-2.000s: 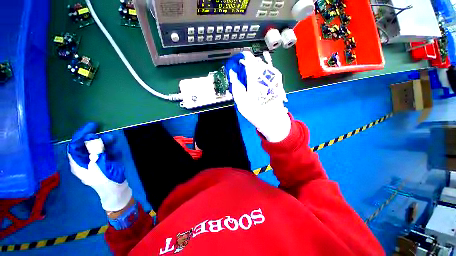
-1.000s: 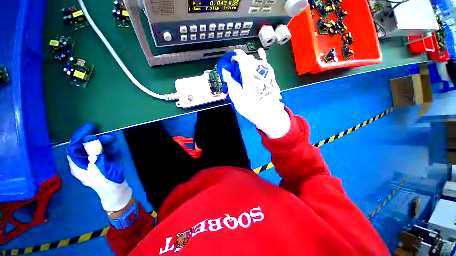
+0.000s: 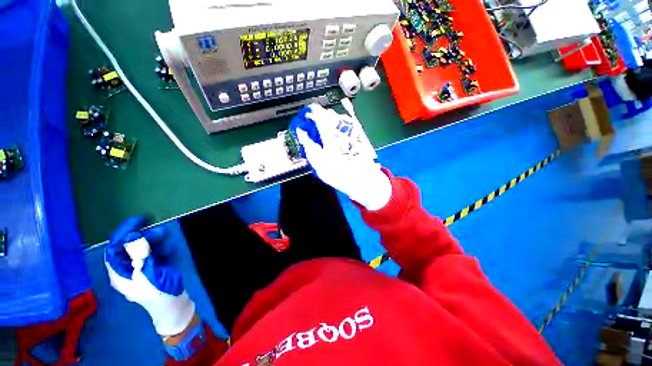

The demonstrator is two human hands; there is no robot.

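My right hand [image 3: 336, 146], in a white glove with blue fingers, is at the right part of the white power strip [image 3: 264, 161]. Its fingertips are on a green circuit board [image 3: 292, 145] standing at the strip; my hand hides part of both. My left hand [image 3: 146, 268] is off the bench edge at lower left, fingers curled, with a small whitish patch between them; whether it is an object or glove fabric is unclear. The electronic load [image 3: 214, 50] behind the strip shows yellow digits. A thin white cable end [image 3: 348, 107] shows below its terminals.
A red-orange tray [image 3: 457, 107] heaped with boards is right of the load. Several loose boards [image 3: 114, 149] lie on the green mat, left of the white power cord [image 3: 154, 118]. A blue tray [image 3: 36, 193] is at far left. A cardboard box [image 3: 580, 121] is beyond the bench edge.
The view has shifted, so the bench items appear lower and more of the load shows. The load's display digits have changed. Both hands keep about the same pose, the right one still at the board.
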